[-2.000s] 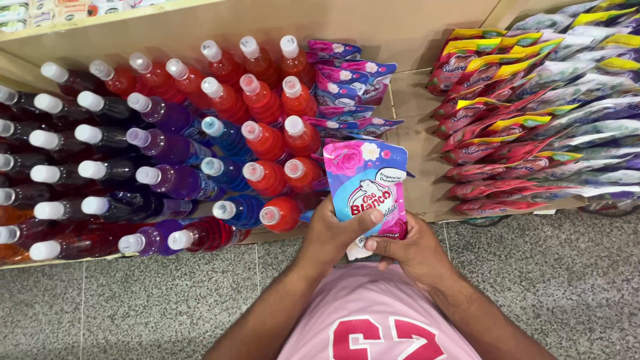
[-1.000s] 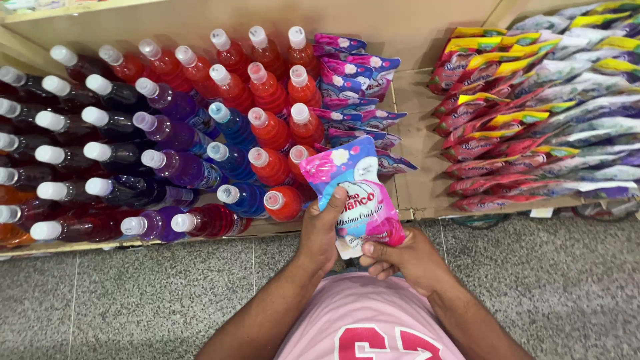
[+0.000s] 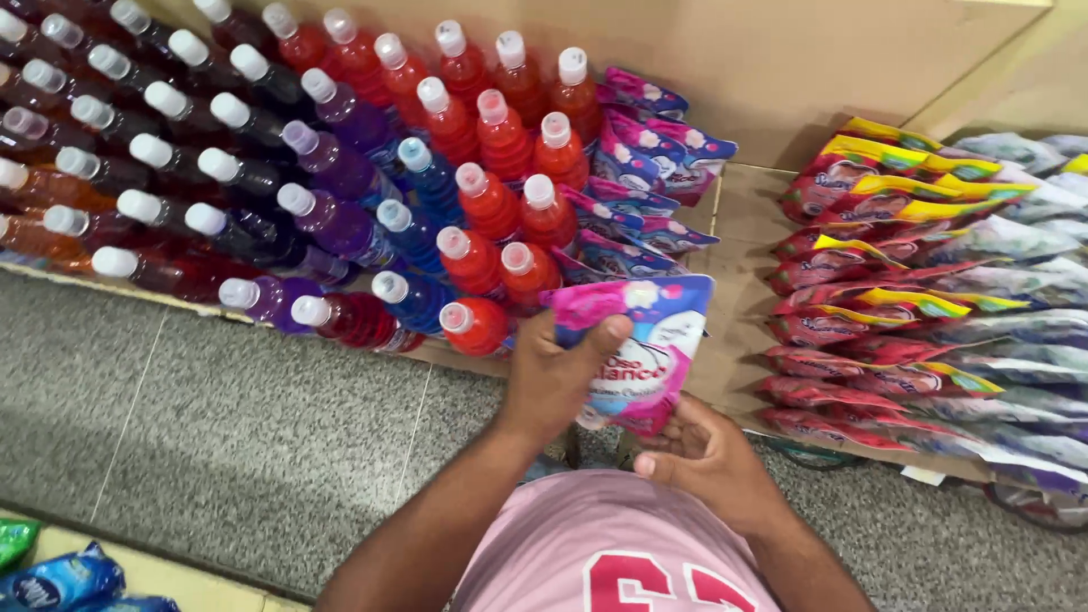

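My left hand (image 3: 552, 374) grips the left side of a pink and blue plastic pouch (image 3: 637, 353) printed "Oso Blanco", thumb over its front. At the pouch's lower right corner is my right hand (image 3: 693, 455), its fingers partly curled and its thumb apart; whether it pinches the corner or only touches it, I cannot tell. Similar pink and blue pouches (image 3: 625, 157) stand in a row on the shelf just beyond. Left of them are red-orange bottles (image 3: 476, 263) with white caps.
Purple bottles (image 3: 340, 221) and dark bottles (image 3: 246, 170) fill the shelf's left part. Red and yellow pouches (image 3: 884, 314) stand on the right beyond a bare strip of cardboard (image 3: 739, 280). Blue packages (image 3: 64, 582) lie at the lower left, across the speckled floor (image 3: 255, 425).
My right hand's fingers have loosened around the pouch's lower corner. The pouch has turned a little in my left hand. The view has shifted and tilted.
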